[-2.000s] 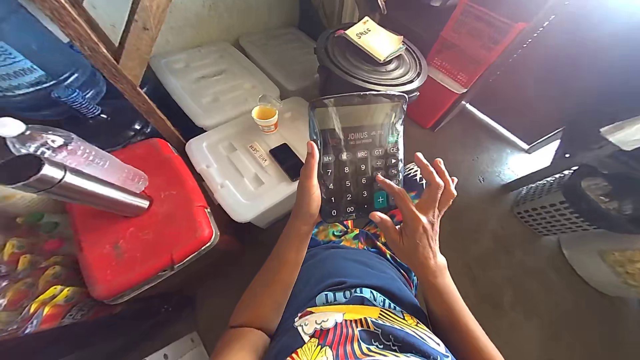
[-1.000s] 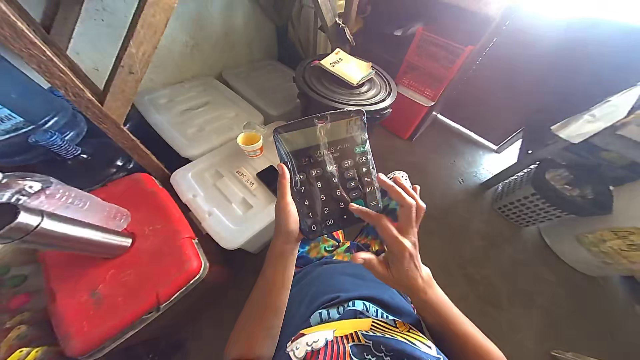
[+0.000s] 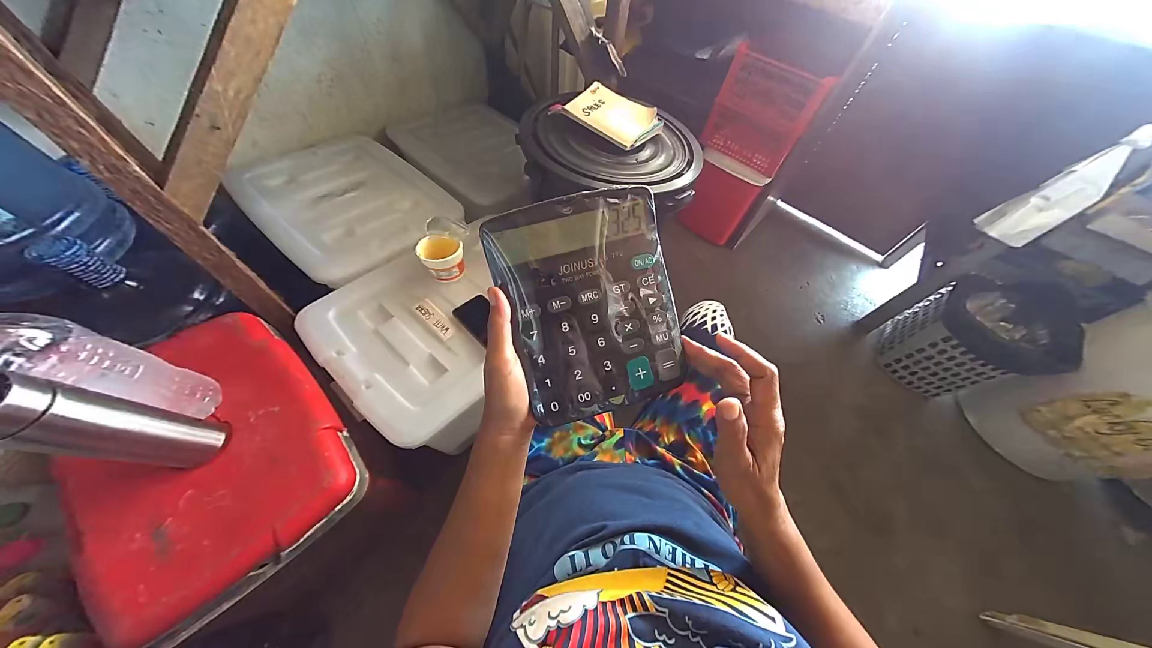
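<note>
My left hand (image 3: 507, 373) holds a large black desk calculator (image 3: 585, 310) by its left edge, thumb at the side and the other fingers hidden behind it. Clear plastic wraps the calculator, and digits show at the right of its display. Just off its lower right corner is my right hand (image 3: 745, 409), fingers bent and apart, the index fingertip close to the equals key; whether it touches is unclear. Beyond the calculator, a notepad (image 3: 612, 114) with handwriting lies on the black lid (image 3: 549, 144) of a round container.
White plastic bins (image 3: 360, 360) stand ahead; one bears a small yellow cup (image 3: 441, 258) and a dark phone (image 3: 472, 317). At left, a steel flask (image 3: 117, 423) and clear bottle (image 3: 180, 382) lie over a red cooler lid (image 3: 216, 531). A perforated basket (image 3: 936, 346) is at right.
My right hand has moved off the keys to the calculator's lower right edge. The calculator is still in my left hand.
</note>
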